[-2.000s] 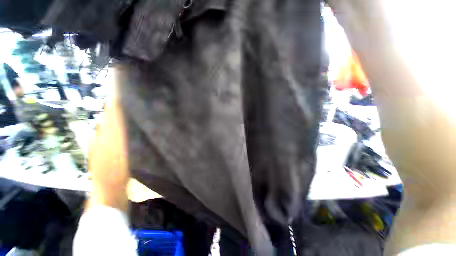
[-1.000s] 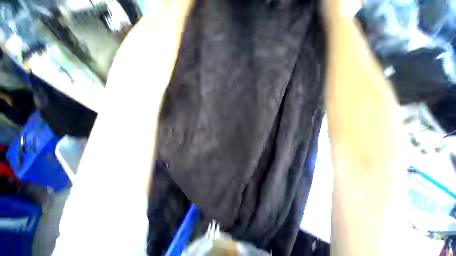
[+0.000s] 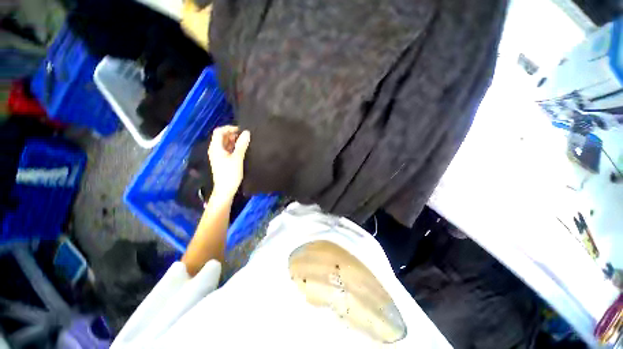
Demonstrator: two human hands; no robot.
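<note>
A large dark brown-grey garment piece point(image 3: 341, 88) hangs from the top of the head view down to the wearer's lap, with long folds on its right side. My left hand point(image 3: 229, 153) is at its left edge, fingers curled and thumb against the cloth, closed on the edge; the fingertips are blurred. My right hand is not in view.
An open blue crate point(image 3: 160, 228) with dark pieces stands left, beside a white basket point(image 3: 147, 140) and more blue crates point(image 3: 41, 187). The white table point(image 3: 509, 211) on the right holds small tools. White clothing with a beige oval patch is at the bottom.
The view has turned down and left. The raised forearms have left the picture; my left hand is now low at the cloth's left edge, and the right arm is out of view.
</note>
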